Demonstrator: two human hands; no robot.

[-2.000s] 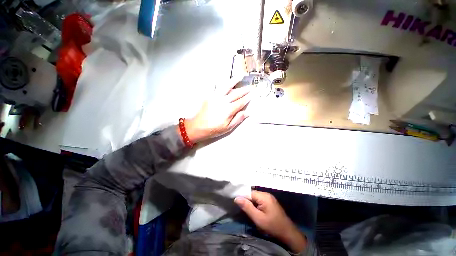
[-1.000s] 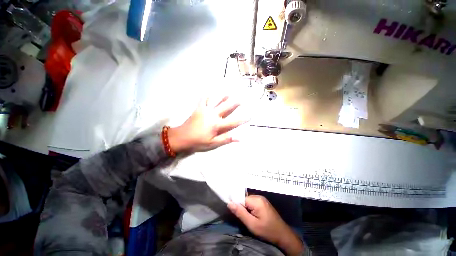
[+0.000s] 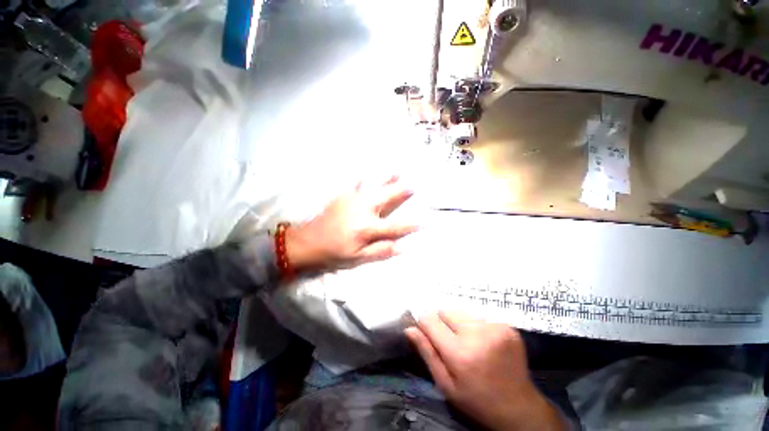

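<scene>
A white fabric piece (image 3: 346, 316) lies over the table's front edge and hangs towards my lap; glare washes out its upper part. My left hand (image 3: 358, 229), with a red bead bracelet, lies flat on the fabric with fingers spread, in front of the needle area. My right hand (image 3: 472, 358) pinches the fabric edge at the table's front edge. The presser foot and needle area (image 3: 438, 130) is partly lost in glare, above and right of my left fingertips, not touched by either hand. The cream sewing machine (image 3: 582, 42) stands behind.
White paper labels (image 3: 607, 164) lie on the tan bed. Snips with a yellow-green handle (image 3: 700, 220) lie at the right. A printed ruler (image 3: 607, 310) runs along the front edge. A red plastic bag (image 3: 110, 76) and crumpled white cloth (image 3: 181, 126) are at the left.
My left hand has moved back from the needle area towards me and the left, fingers spread. My right hand has come up to the table edge with the fabric edge.
</scene>
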